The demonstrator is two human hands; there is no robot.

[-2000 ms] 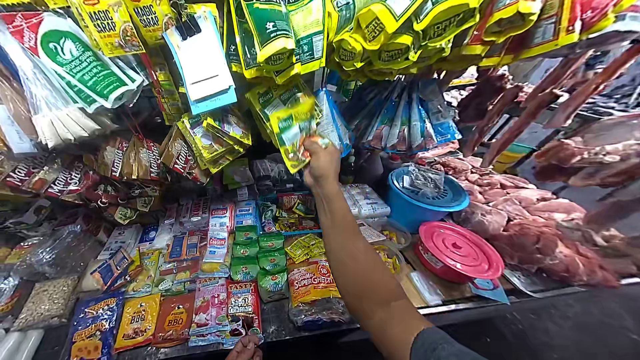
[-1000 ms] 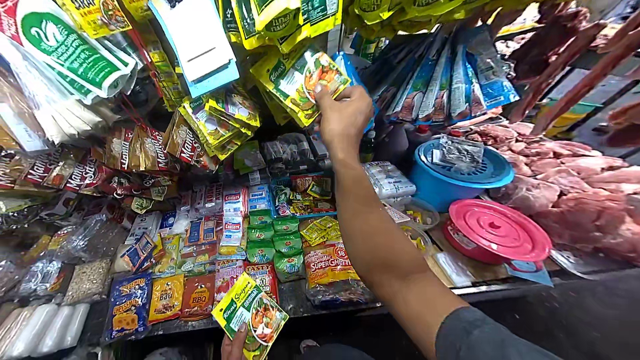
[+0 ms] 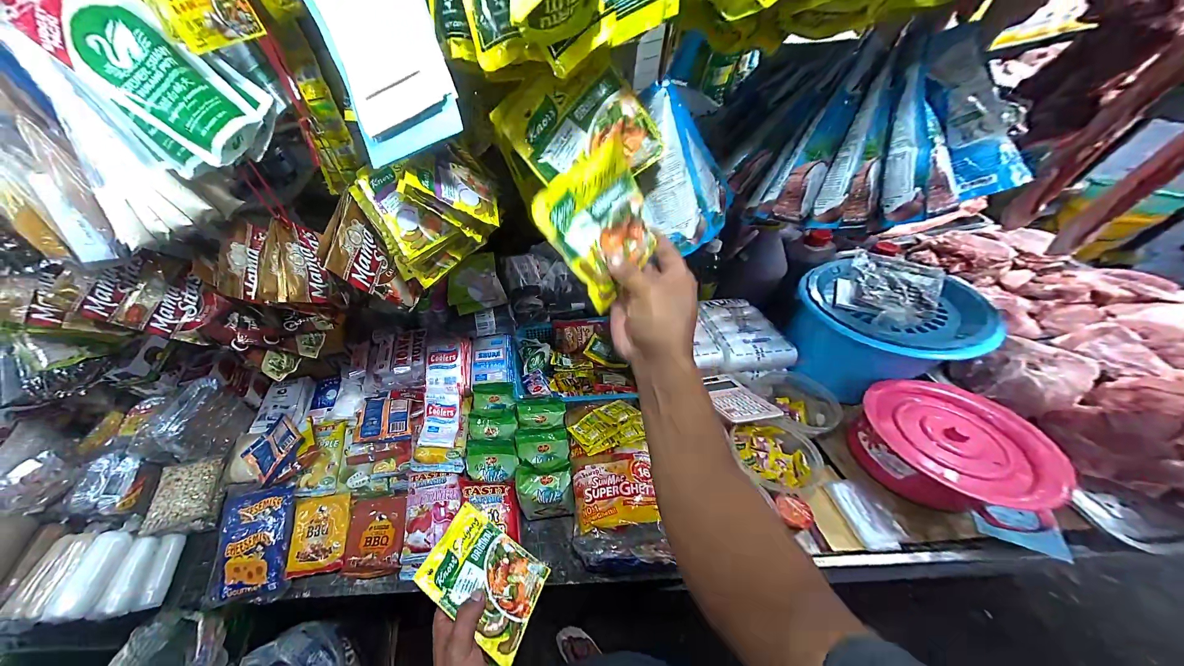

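Observation:
My right hand (image 3: 653, 301) is raised at the hanging goods, its fingers closed on the lower edge of a yellow-green Knorr seasoning packet (image 3: 597, 222). Behind that packet hangs another Knorr packet (image 3: 592, 120), partly overlapped; whether the two are joined cannot be seen. Low at the centre, my left hand (image 3: 460, 636) grips a Knorr Sinigang packet (image 3: 486, 583), its front with the food picture facing me, in front of the counter's edge.
Packets hang overhead, with Mama Sita's pouches (image 3: 277, 264) at left. Green sachets (image 3: 541, 449) and a spaghetti pack (image 3: 615, 495) lie on the counter. At right stand a blue basin (image 3: 837, 342), a pink lidded tub (image 3: 962, 449) and raw meat (image 3: 1110, 342). White cards (image 3: 384, 69) hang upper left.
My left hand, showing only fingertips at the bottom edge two seconds ago, has come up into view with a packet. My right hand stays at the hanging packets. The view has moved closer.

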